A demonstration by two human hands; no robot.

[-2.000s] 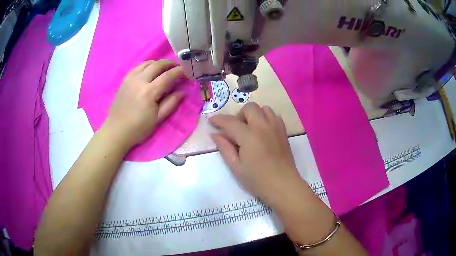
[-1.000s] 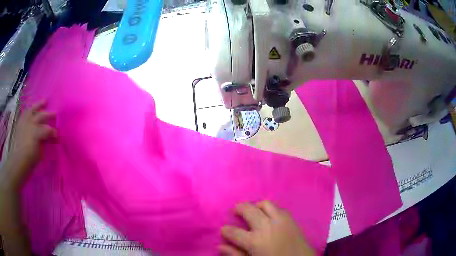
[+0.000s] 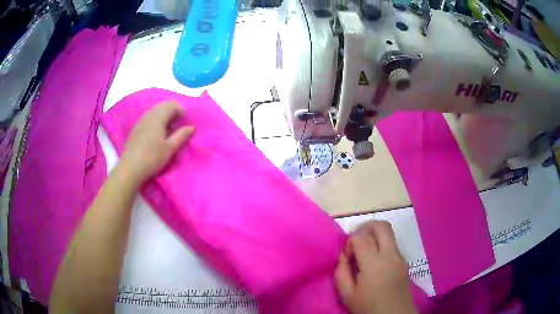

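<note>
A large bright pink cut panel (image 3: 245, 202) lies slantwise across the white table in front of the sewing machine (image 3: 325, 80). My left hand (image 3: 156, 141) is on its upper left end, fingers bent, with cloth bunched under them. My right hand (image 3: 371, 264) pinches its lower right part between thumb and fingers. The presser foot (image 3: 306, 153) and needle plate have no cloth at them. A narrow pink panel (image 3: 451, 202) lies under the machine arm, to the right.
A stack of pink panels (image 3: 55, 153) lies at the far left. A blue plastic case (image 3: 206, 43) is at the back left. Printed ruler marks (image 3: 184, 299) run along the front table edge. A crumpled pink heap (image 3: 485, 293) is below the edge at right.
The large panel has come away from the needle area and now lies slantwise in front. My left hand has moved right from the stack onto the panel. The view has shifted left.
</note>
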